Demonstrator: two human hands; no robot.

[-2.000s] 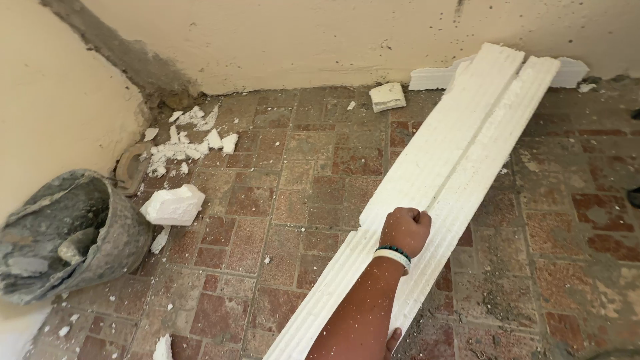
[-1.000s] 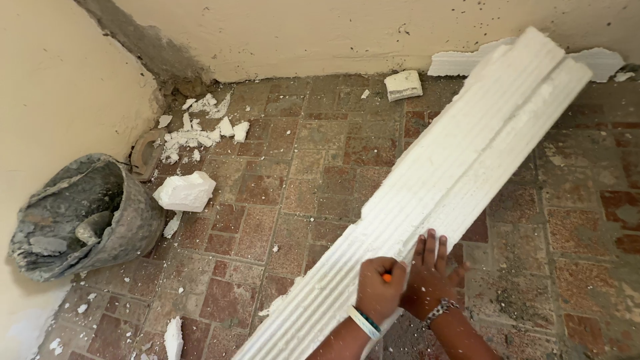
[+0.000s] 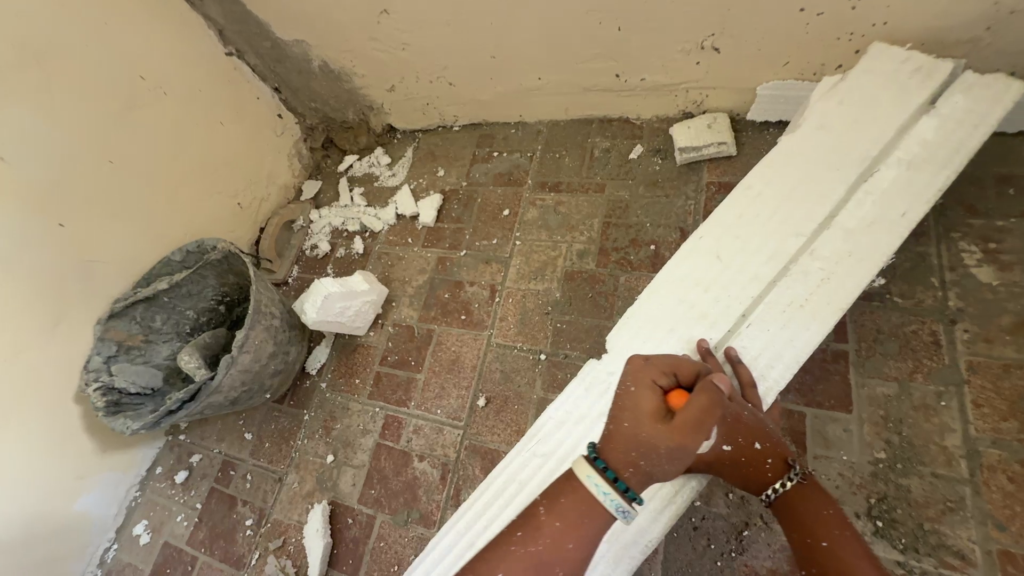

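Observation:
A long white polystyrene foam board [image 3: 788, 232] with a lengthwise groove lies diagonally across the tiled floor; its far end reaches the wall area. My left hand [image 3: 660, 420], with a beaded bracelet and a white band, is closed in a fist around an object whose round orange end [image 3: 678, 399] shows; the remainder is hidden. Close against it and partly beneath is my right hand [image 3: 748, 440], wearing a chain bracelet, resting on the board with some fingers extended beside the groove. Whether it also grips something cannot be told.
At left, a dirty bucket [image 3: 276, 344] lies tipped by the wall. A white foam chunk [image 3: 342, 302] sits beside it, with foam scraps [image 3: 356, 216] near the corner. A small block [image 3: 704, 138] and another white piece [image 3: 780, 101] lie along the back wall.
Two seconds ago only one fist clearly showed on the board; my right hand then came in flat beside it. Now my left fist is over my right hand, partly covering it.

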